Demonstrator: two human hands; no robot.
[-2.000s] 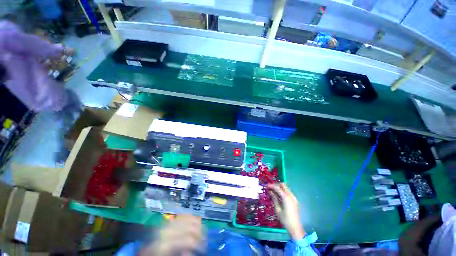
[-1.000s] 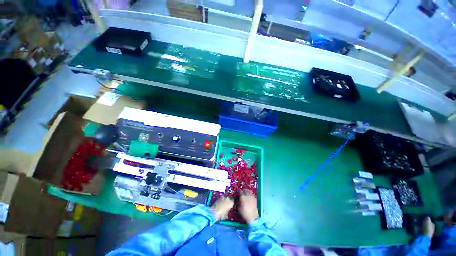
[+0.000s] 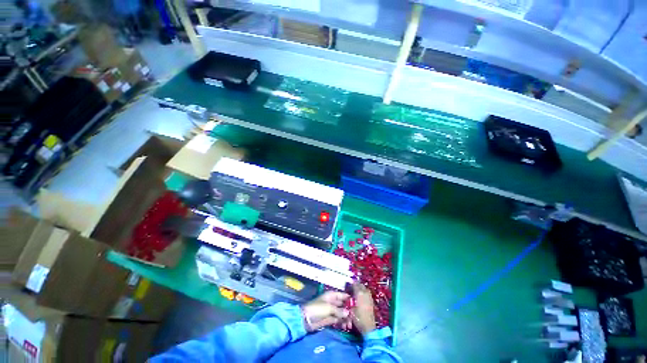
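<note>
My left hand [image 3: 326, 310] and my right hand [image 3: 362, 309] are close together over the near left part of the green parts tray [image 3: 399, 269]. Tiny red components [image 3: 369, 266] lie loose in the tray. A small red piece shows between the fingers of both hands. The right end of the pale feed rail [image 3: 312, 261] reaches over the tray just above my hands. The lead cutting machine [image 3: 273, 205] stands left of the tray, with a green guard [image 3: 240, 214] and a clamp block [image 3: 247, 262] on it.
An open carton [image 3: 117, 205] with red parts stands left of the machine. A blue bin [image 3: 386, 188] is behind the tray. A raised green shelf [image 3: 362, 120] crosses the back with black bins. Another black bin [image 3: 603, 259] and small modules [image 3: 558, 315] sit at the right.
My hands have moved up from the heap of red parts and come together near the rail's end. Earlier my left hand was a blur in front of the machine. The camera view has shifted.
</note>
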